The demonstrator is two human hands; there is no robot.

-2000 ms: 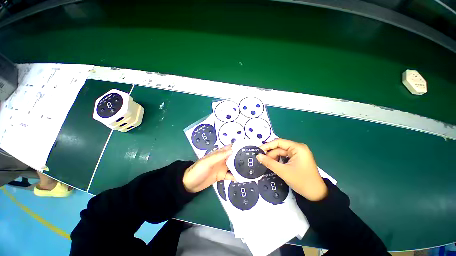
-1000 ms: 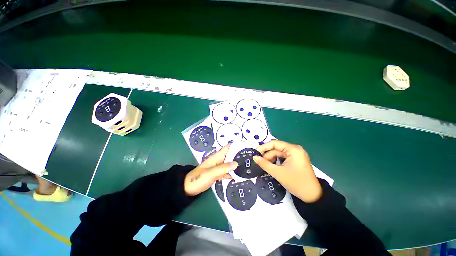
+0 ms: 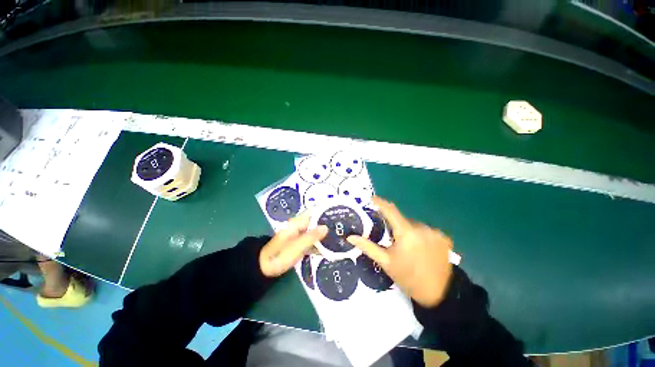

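A white housing with a black disc on its face [image 3: 340, 229] is held above the sticker sheets. My left hand [image 3: 293, 247] grips its left side, with the thumb on the disc's edge. My right hand [image 3: 408, 252] is at its right, one finger touching the lower right of the disc and another finger raised apart. The sticker sheets [image 3: 373, 322] lie overlapping under the hands, with black discs at left and below and outlined circles with dark dots at the top. A stack of labelled housings [image 3: 166, 171] stands at the left.
A plain cream housing [image 3: 522, 117] sits on the green conveyor belt [image 3: 287, 79] at the right. A whitish rail [image 3: 431, 155] runs between belt and bench. Large printed paper sheets [image 3: 50, 172] lie at the far left. A person's foot in a yellow shoe [image 3: 66, 292] shows at lower left.
The housing on the belt has moved left. My right hand has opened from pinching the disc's upper edge, a finger now on its lower right. The held housing's face shows more fully.
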